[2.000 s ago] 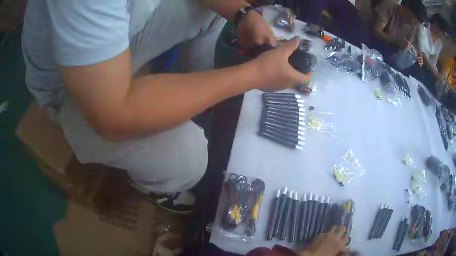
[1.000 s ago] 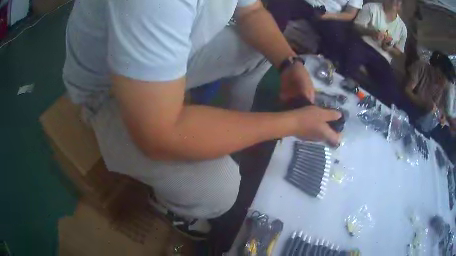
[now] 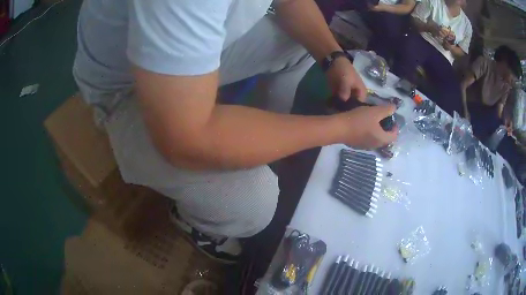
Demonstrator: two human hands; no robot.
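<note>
Neither of my hands is in view. Nearest in front of me, a row of black rods [image 3: 353, 280] with whitish tips lies on the white table [image 3: 323, 210], cut off by the bottom edge. Left of it is a clear bag holding black cables with yellow ends [image 3: 297, 262]. A second row of black rods [image 3: 356, 180], white tips to the right, lies farther up the table. Crumpled clear bags with pale yellow pieces [image 3: 413, 245] lie mid-table.
A seated neighbour in a light blue shirt [image 3: 176, 37] holds a dark item [image 3: 388, 123] over the table. Brown cartons [image 3: 81, 141] and flattened cardboard [image 3: 115, 265] are on the green floor. Bagged black parts [image 3: 434, 124] line the far side, with several people beyond.
The view has swung left and up, so the table sits lower right. The hand at the bottom edge two seconds ago is out of view. The neighbour's hands have moved slightly.
</note>
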